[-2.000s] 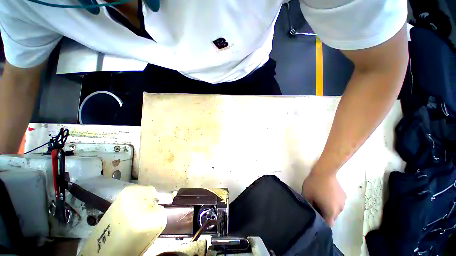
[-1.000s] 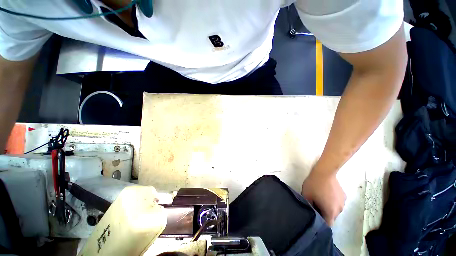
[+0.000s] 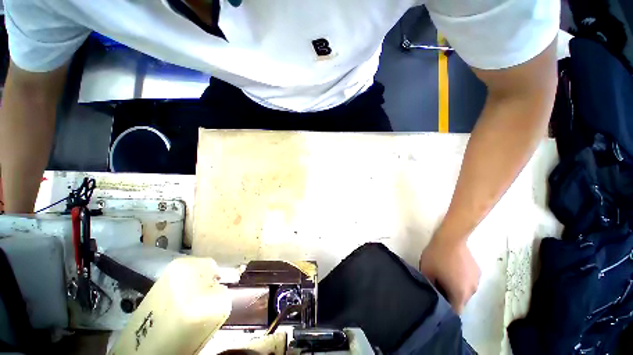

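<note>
A black cloth bag piece [image 3: 375, 298] lies at bottom centre, right of the metal needle area [image 3: 290, 301]. The worker's body is at the top, facing the camera, so my left hand [image 3: 451, 274] shows on the picture's right. Its curled fingers grip the bag's right edge; the thumb is hidden by the cloth. My right forearm comes down at the far left and ends behind the machine; the right hand is hidden. The round metal part shows beside the brown slide plate [image 3: 248, 305].
The cream machine head [image 3: 173, 305] fills the lower left, with a red and black slim tool [image 3: 80, 239] upright on it. The worn table [image 3: 333, 187] spans the middle. Stacked black pieces [image 3: 583, 291] lie far right. A yellow floor line [image 3: 443, 90] is behind.
The torso has shifted and leans further into the frame. My right forearm has moved right, now covering the orange patch at the left. My left hand and the bag piece have not visibly moved.
</note>
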